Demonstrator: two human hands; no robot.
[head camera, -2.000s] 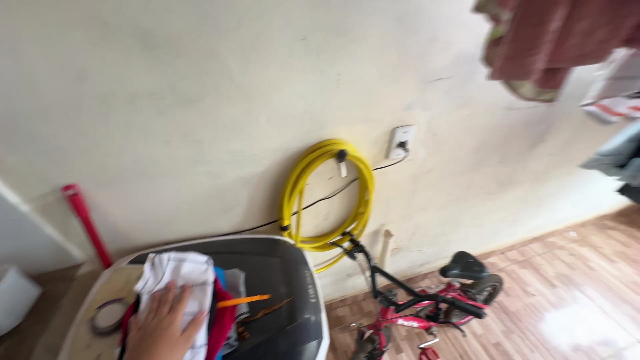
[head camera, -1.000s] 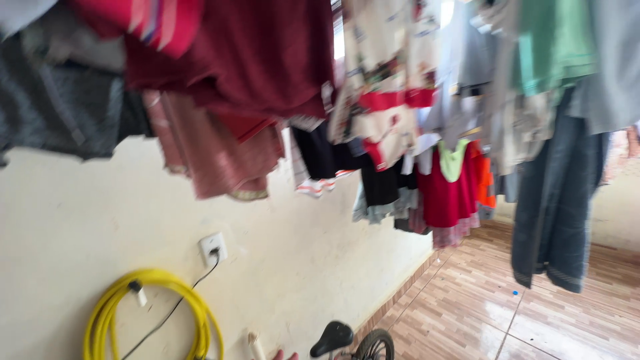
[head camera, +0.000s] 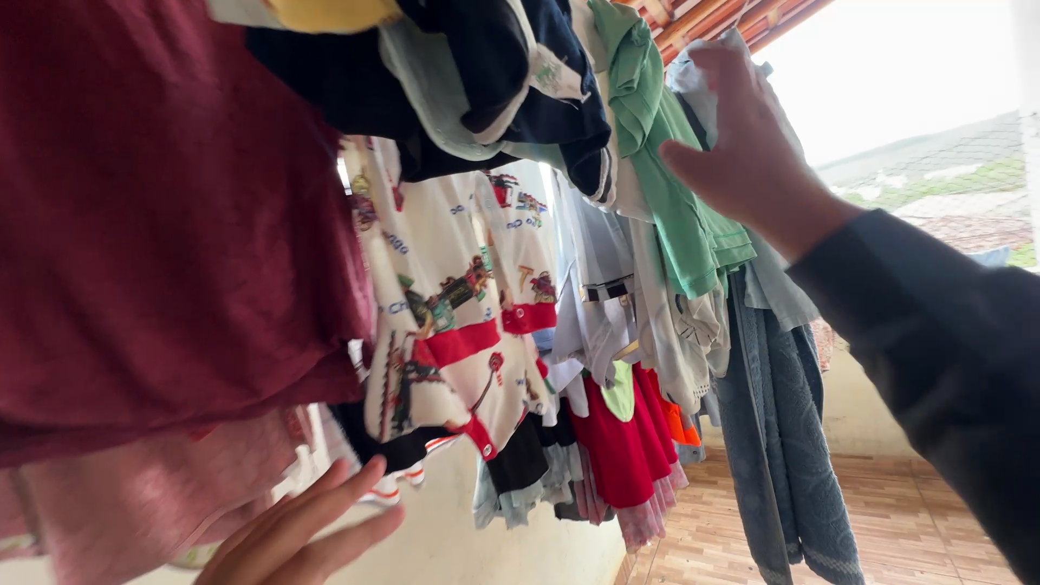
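Note:
Raised at the upper right, my right hand (head camera: 743, 150) has its thumb and fingers apart, in front of a light blue garment (head camera: 784, 296) and beside a green garment (head camera: 662, 154). No cloth shows in its grasp. My left hand (head camera: 313, 532) is at the bottom, fingers spread and empty, just below a white printed garment with red bands (head camera: 463, 325) and near a pink cloth (head camera: 162, 487). A dark red cloth (head camera: 162, 219) fills the left side. Dark navy garments (head camera: 520, 81) hang at the top centre.
Farther back hang red clothes (head camera: 621, 439), a black garment (head camera: 516, 459) and a grey-blue towel (head camera: 788, 439). Behind them are a pale wall (head camera: 455, 520) and a tiled floor (head camera: 894, 520). A wire mesh (head camera: 934, 171) spans the opening at the right, under a wooden roof (head camera: 691, 24).
The view has swung up and right from the wall and bicycle to the hanging clothes. My left hand, earlier on folded cloth, now shows without it; my right hand has come into view.

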